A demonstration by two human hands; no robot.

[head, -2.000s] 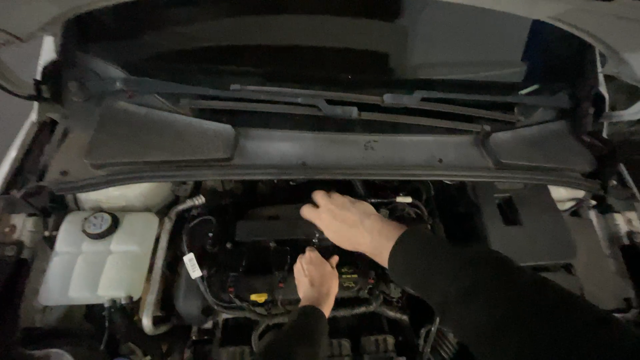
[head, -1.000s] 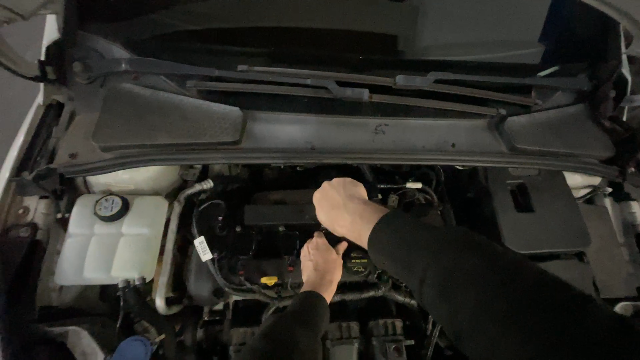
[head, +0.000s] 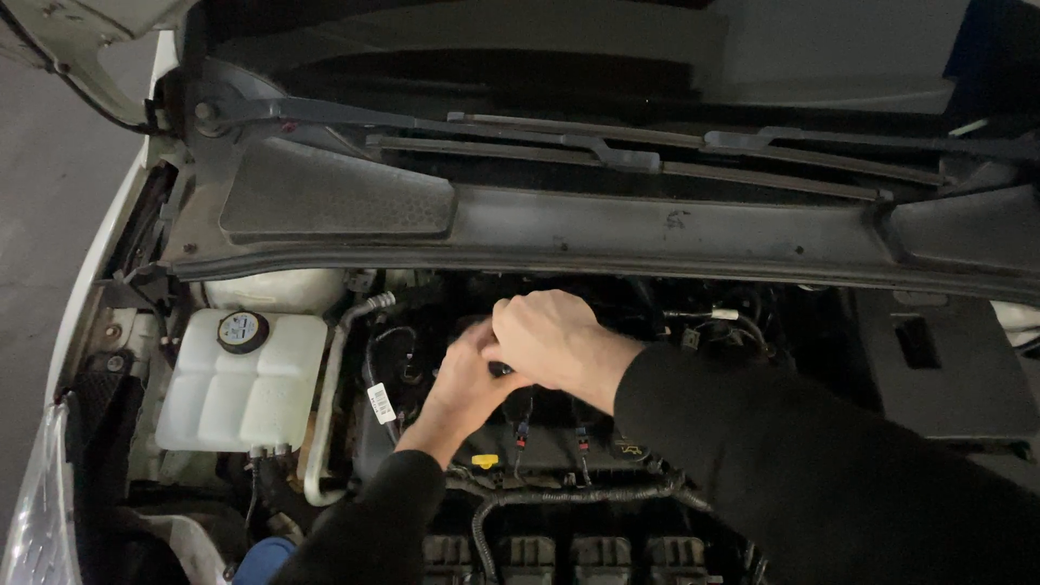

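Both my hands meet over the back of a car engine [head: 552, 471]. My right hand [head: 556, 333] is curled, knuckles up, its fingertips against my left hand [head: 463, 382]. The left hand's thumb reaches under the right palm. A small dark part shows between them, too hidden to name, and whether either hand grips it is not clear. In front of the hands are two electrical connectors with red parts, the left one [head: 521, 437] and the right one [head: 582, 440], and the yellow dipstick handle [head: 485, 461]. A corrugated wiring harness [head: 569, 494] crosses the engine's front.
A translucent coolant reservoir [head: 244, 390] with a black cap [head: 242, 331] stands at left beside a metal pipe [head: 325, 422]. Behind the engine run the plastic cowl [head: 650, 231] and wiper arms [head: 634, 158]. A black box cover [head: 934, 374] lies at right, a blue cap [head: 264, 561] at lower left.
My left hand has moved up and left, from in front of my right hand to beside it, and the two now touch. The connectors' red parts show more plainly.
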